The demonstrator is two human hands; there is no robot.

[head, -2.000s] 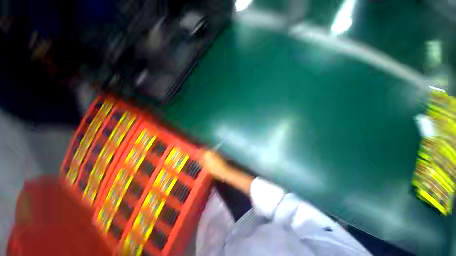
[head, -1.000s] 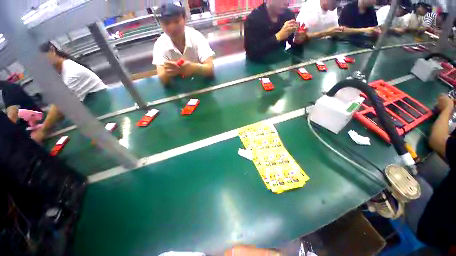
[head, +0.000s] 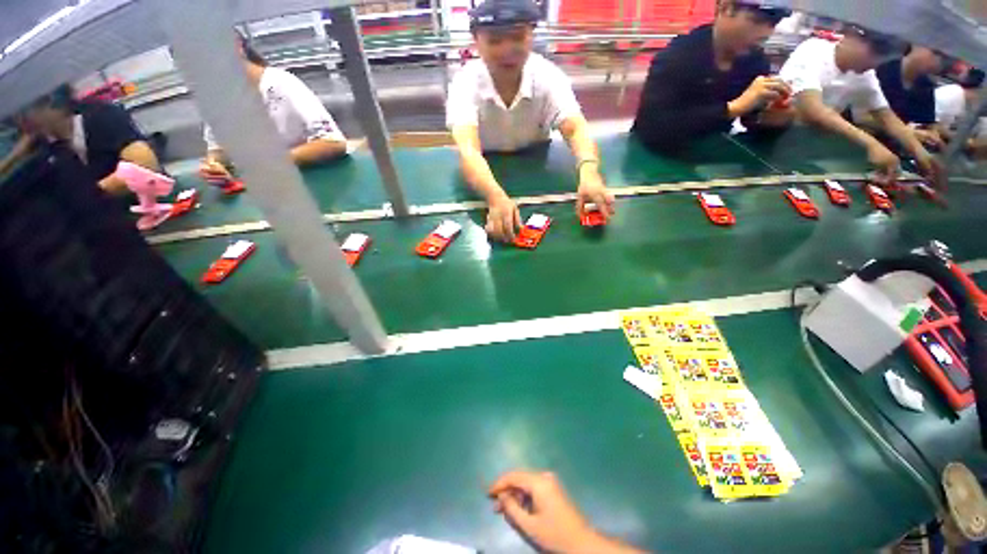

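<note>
My right hand (head: 536, 506) is at the bottom centre, above the green bench (head: 433, 422). Its fingers are loosely curled with a gap between them, and nothing shows in it. A stack of yellow label sheets (head: 714, 406) lies on the bench to the right of my hand, with printed coloured squares. A small white slip (head: 643, 381) lies against its left edge. My left hand is not in view; a white piece of cloth, perhaps a sleeve, shows at the bottom edge.
Red phones (head: 438, 238) with white patches lie on the conveyor (head: 606, 271) beyond a pale rail. Several people work opposite. A grey post (head: 287, 195) rises at left beside black equipment (head: 97, 314). At right are a white box (head: 860, 319), cables and a red tray (head: 939, 352).
The view has swung from a red tray of labelled phones to the bench, then further left. My right hand now shows above the bench. The person opposite now reaches down to the phones.
</note>
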